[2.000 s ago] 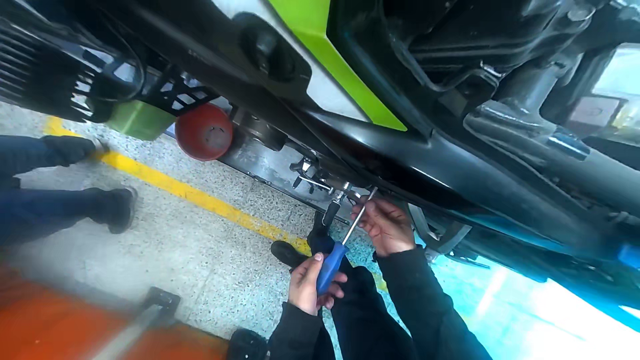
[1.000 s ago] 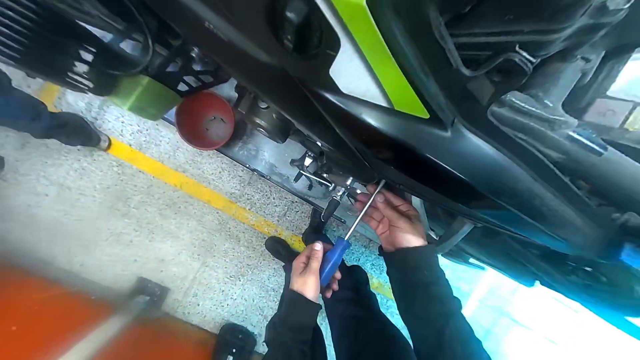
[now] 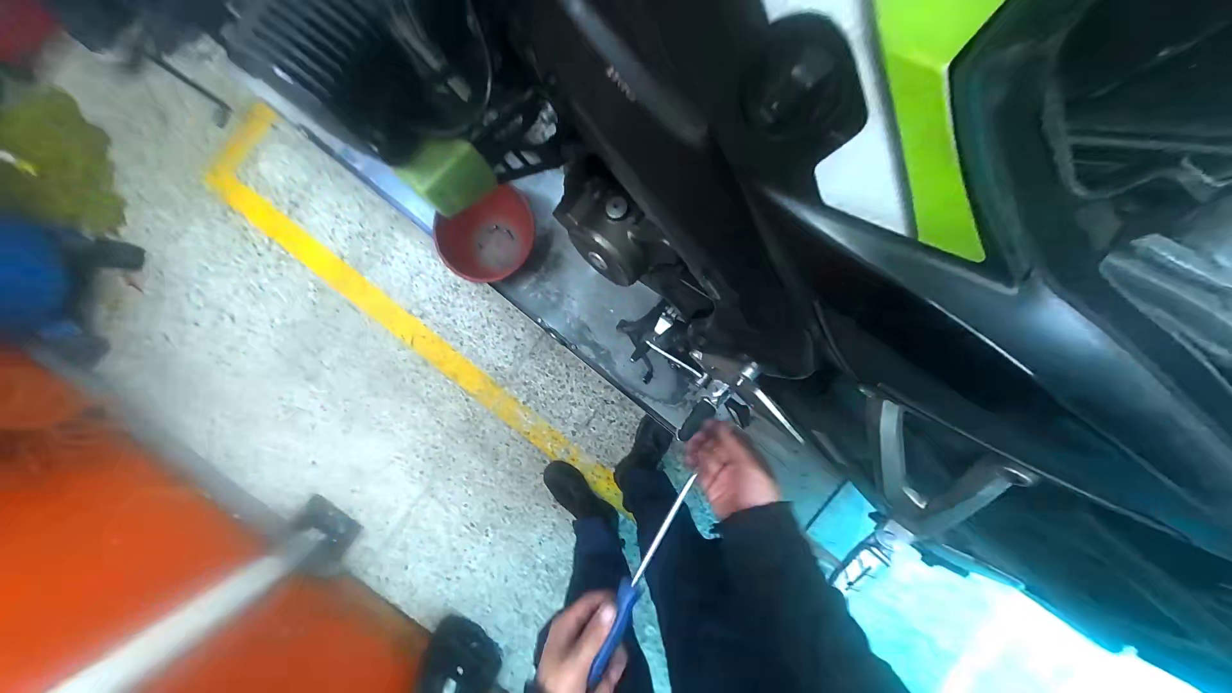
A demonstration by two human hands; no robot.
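Note:
A screwdriver with a blue handle and a long metal shaft is held in my left hand, low in the view. The shaft points up and right, its tip beside my right hand. That hand's fingers reach toward the footpeg of a motorcycle; whether they touch it or hold something small is unclear. Above it is the motorcycle's dark side fairing with a bright green panel.
A red bowl with small items inside and a green container sit by the engine. A yellow line crosses the floor. An orange surface with a metal bar lies lower left. Another person's blue clothing shows at left.
The screwdriver and my left hand have moved down, away from the fairing's lower edge where the tip was. My right hand has come away from that edge too. The view has shifted.

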